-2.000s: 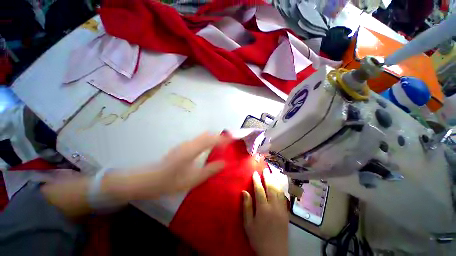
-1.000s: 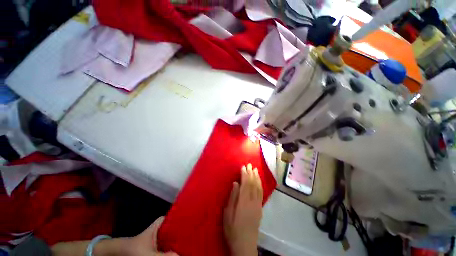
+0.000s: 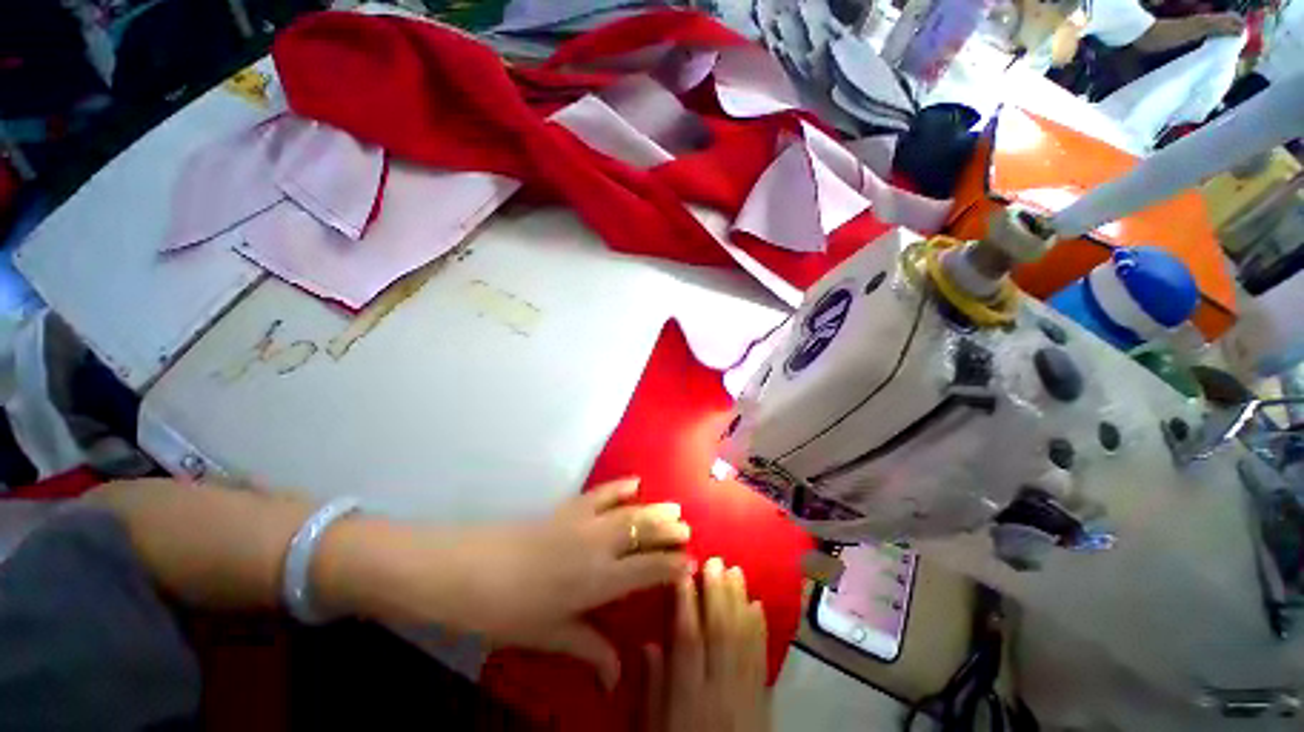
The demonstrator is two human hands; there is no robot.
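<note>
A red fabric panel [image 3: 672, 415] lies on the machine bed, with its upper part under the lit needle area [image 3: 722, 468] of the white sewing machine head [image 3: 858, 372]. A pale pink edge shows beside its upper tip. My left hand [image 3: 572, 565], with a ring and a wrist band, lies flat on the panel with fingers spread. My right hand [image 3: 715, 651] lies on the panel close beside it, fingers together, cut off by the bottom edge. The needle itself is lost in the glare.
A red and pink fabric heap [image 3: 572, 157] lies at the back. Pale pink cut pieces [image 3: 358, 229] lie at the left. A phone [image 3: 868, 598] and black scissors [image 3: 972, 679] are right of the panel. An orange box [image 3: 1087, 186] and blue-white thread cone [image 3: 1137, 293] stand behind the machine.
My left hand has moved from the panel's lower left corner up onto its middle, beside my right hand. More of the panel now lies past the needle. The view has shifted.
</note>
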